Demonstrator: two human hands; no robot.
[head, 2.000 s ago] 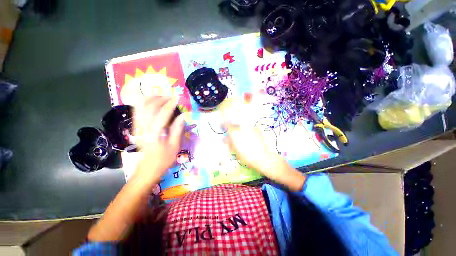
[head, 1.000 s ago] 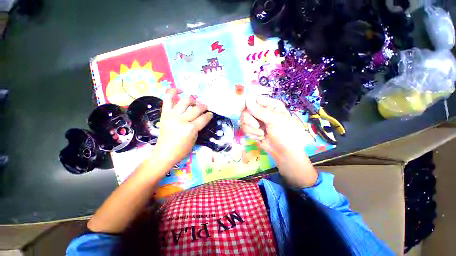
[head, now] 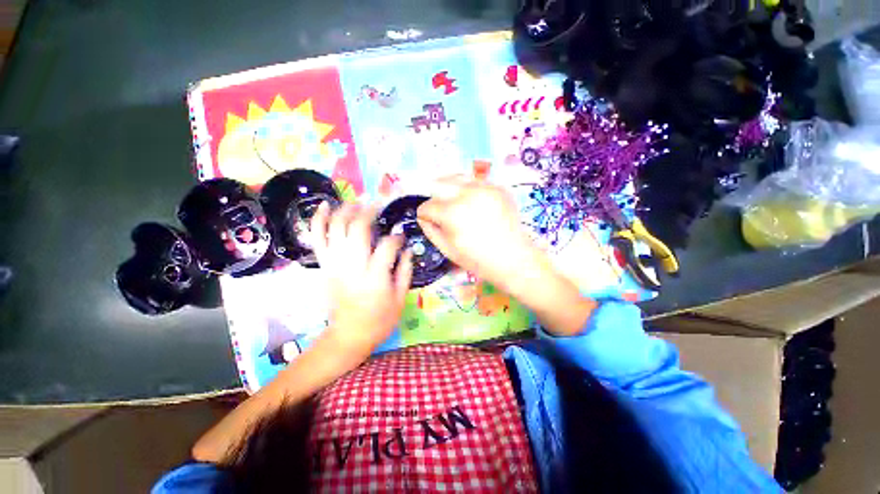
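Observation:
A glossy black cup-like part (head: pixel 422 262) lies on the printed mat (head: pixel 232 318) between my hands. My left hand (head: pixel 357 265) is at its left side, with thumb and finger on its edge. My right hand (head: pixel 473 227) is over its upper right, fingers bent together at the part; anything small between them is hidden or washed out. Light dots show inside the part. To the left, three more black parts stand in a slanting row: the nearest (head: pixel 299 207), one with pinkish-red stones (head: pixel 227 227), and one at the far left (head: pixel 159 272).
A purple spiky pile (head: pixel 593 164) lies at the mat's right, with yellow-handled pliers (head: pixel 648 253) below it. Black parts are heaped behind (head: pixel 666 77). Clear bags (head: pixel 806 193) are at the right table edge. An open cardboard box (head: pixel 719 371) stands beside the table.
Both hands, apart a second ago, have come together over the middle part. Two seconds ago that part lay higher on the mat, and fewer parts showed in the left row.

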